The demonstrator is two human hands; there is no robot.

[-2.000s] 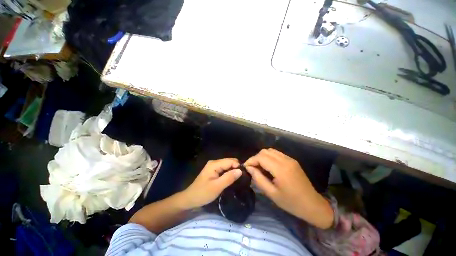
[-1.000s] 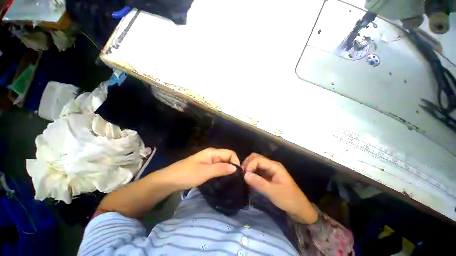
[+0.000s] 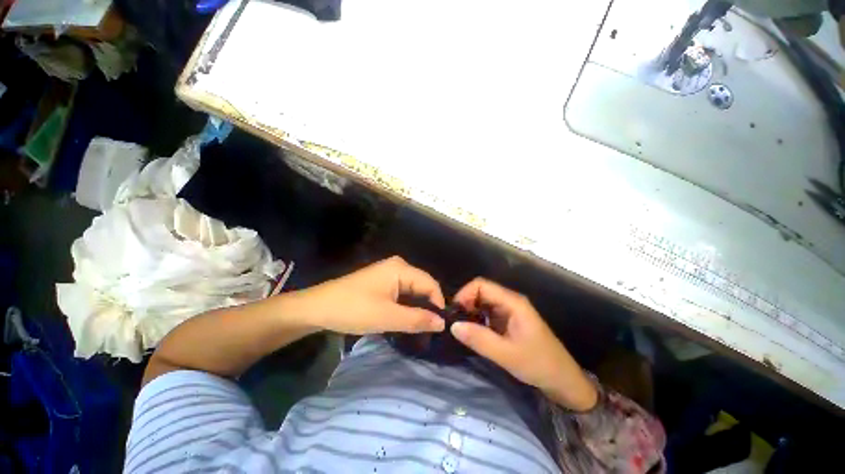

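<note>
A piece of black fabric (image 3: 428, 344) lies in front of the wearer's shirt, below the table's front edge. My left hand (image 3: 389, 301) pinches its upper edge between thumb and fingers. My right hand (image 3: 505, 335) pinches the same edge just to the right, with the fingertips of both hands nearly touching. The fabric is bunched and dark against the dark lap, so its outline and the exact fold at the fingertips are hard to tell.
The white table (image 3: 417, 111) has a chipped front edge. The needle plate (image 3: 690, 69) and black shears (image 3: 820, 83) are at upper right. Printed scale marks (image 3: 723, 282) run along the table's right front. A cream cloth pile (image 3: 167, 268) lies low at left.
The view has shifted, moving the machine bed rightward. The black fabric hung lower and rounder before and now shows less, bunched under the fingers. Both hands still pinch it.
</note>
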